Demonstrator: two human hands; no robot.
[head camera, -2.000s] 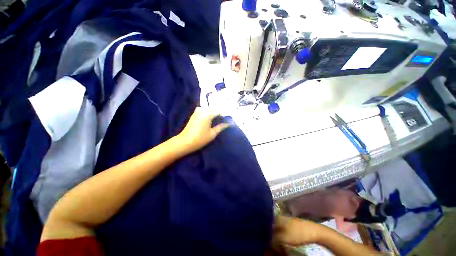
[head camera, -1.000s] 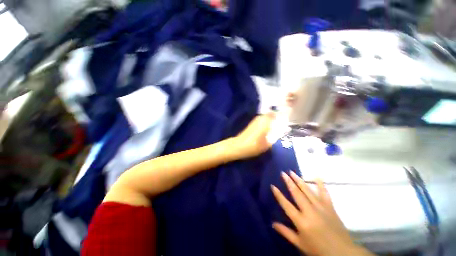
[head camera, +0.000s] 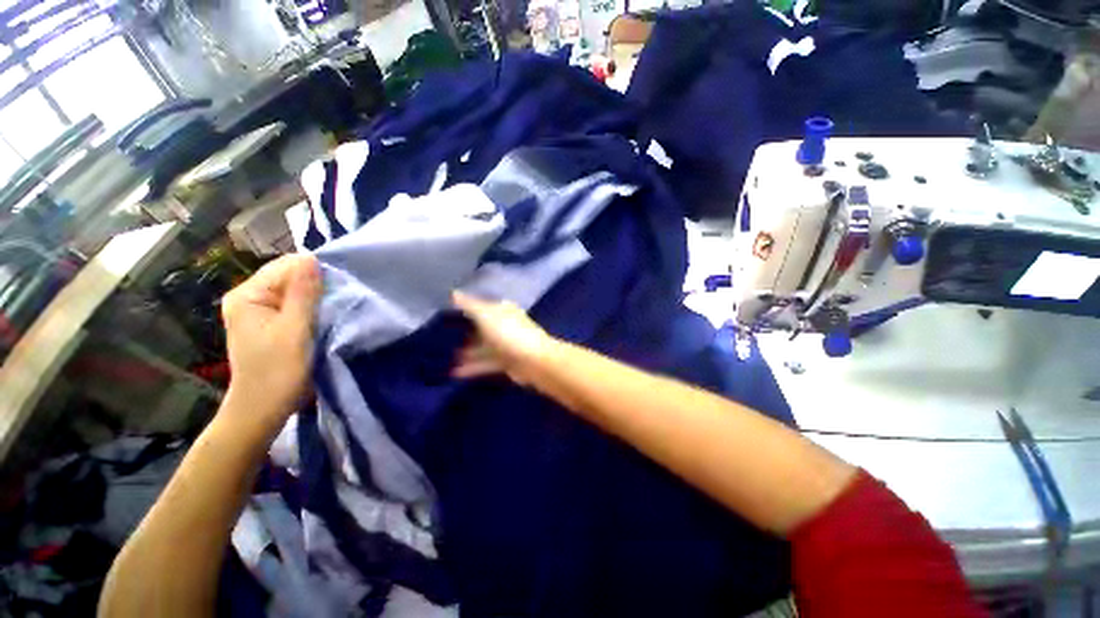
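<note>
The navy garment (head camera: 579, 483) lies over the table's left part and hangs down in front of me, its pale grey-blue wrong side (head camera: 416, 260) turned up at the left. My left hand (head camera: 273, 326) pinches the edge of that pale cloth and holds it up. My right hand (head camera: 501, 342) is at the fold between pale and navy cloth, fingers partly hidden; I cannot tell if it grips. The white sewing machine (head camera: 772, 242) stands to the right, with navy cloth reaching near its needle area (head camera: 745, 342).
Blue-handled snips (head camera: 1037, 477) lie on the white table (head camera: 905, 477) at the right. More navy cloth (head camera: 772, 85) is heaped behind the machine. Wooden benches or boards (head camera: 72, 314) and scattered cloth are at the left, with a bright window at the upper left.
The view has swung left. My left hand has left the needle area and lifted pale cloth at the left. My right hand has moved from beside the needle across onto the garment.
</note>
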